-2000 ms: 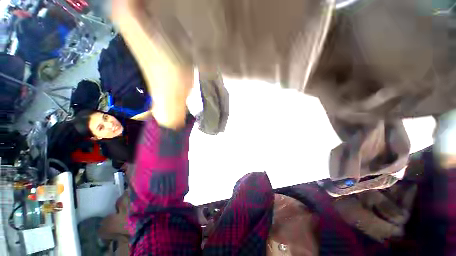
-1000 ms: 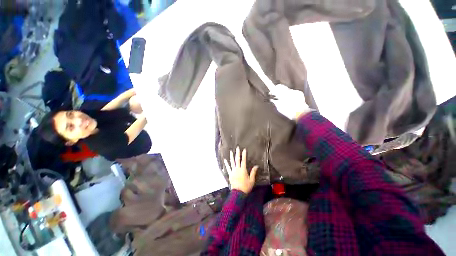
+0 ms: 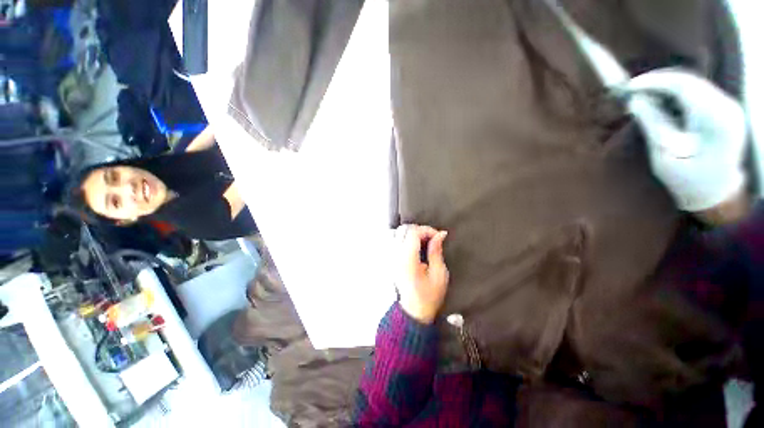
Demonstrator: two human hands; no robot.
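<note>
Brown trousers (image 3: 494, 167) lie spread over the white table (image 3: 293, 234), waist end nearest me, with the fly seam running down the front. My bare left hand (image 3: 423, 272) is at their left edge near the waist, thumb and fingers curled together on the cloth edge. My right hand (image 3: 687, 138), in a white glove, is over the right side of the trousers, its fingers bent. A small dark shape shows between the gloved fingers; whether it is a tool or cloth is unclear.
A brown trouser leg end (image 3: 285, 75) lies on the table at upper left, beside a dark phone-like rectangle (image 3: 194, 38). A person in black (image 3: 209, 196) sits at the table's left side. Brown cloth is heaped (image 3: 318, 384) below the table edge; a machine (image 3: 126, 326) stands at lower left.
The trousers now look closer and larger. My left hand, flat with fingers spread one second ago, has curled at their left edge. My gloved hand shows further right in the view.
</note>
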